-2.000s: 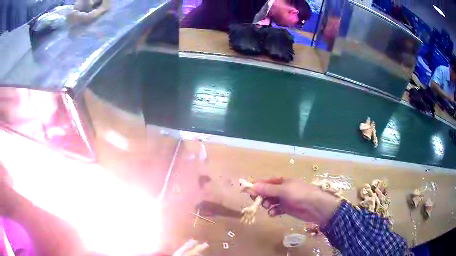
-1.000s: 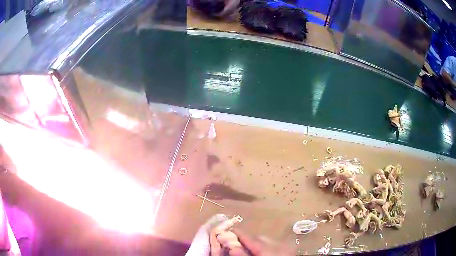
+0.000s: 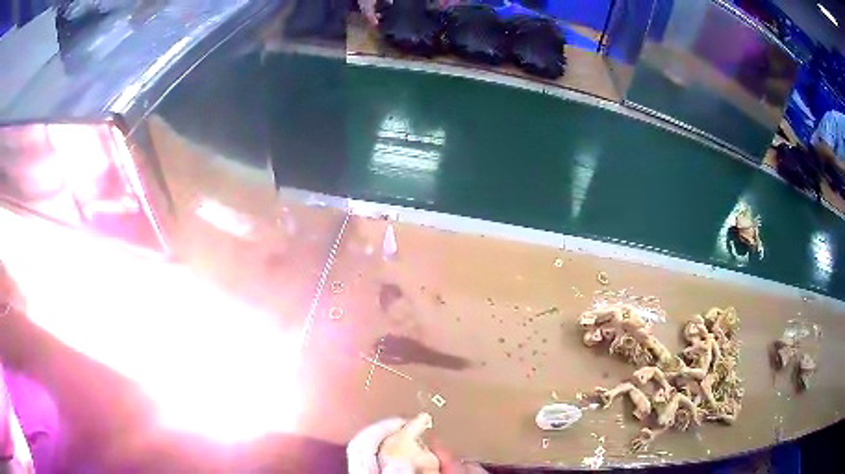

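My left hand (image 3: pixel 371 442), in a white glove, is at the bottom edge, partly cut off. It holds a tan figure torso (image 3: pixel 408 454) with a raised stub or arm at its top. My right hand (image 3: pixel 456 461) shows only as a small blurred patch against the torso's right side; its fingers cannot be made out. Tan figure arms (image 3: pixel 681 412) lie heaped on the bench at right. A small clear oval dish (image 3: pixel 559 416) stands left of the heap.
The heating box (image 3: pixel 69 185) glares pink-white at left. A green belt (image 3: pixel 500 157) crosses behind the bench (image 3: pixel 482 278), carrying a tan piece (image 3: pixel 744 231). Crossed sticks (image 3: pixel 377 363) lie by a dark stain. Black clumps (image 3: pixel 472 35) lie beyond the belt. A person's sleeve (image 3: pixel 829 134) shows far right.
My right hand has moved from above the bench, where it held a figure arm, down to the bottom edge beside the torso. My gloved left hand and the torso have come into view.
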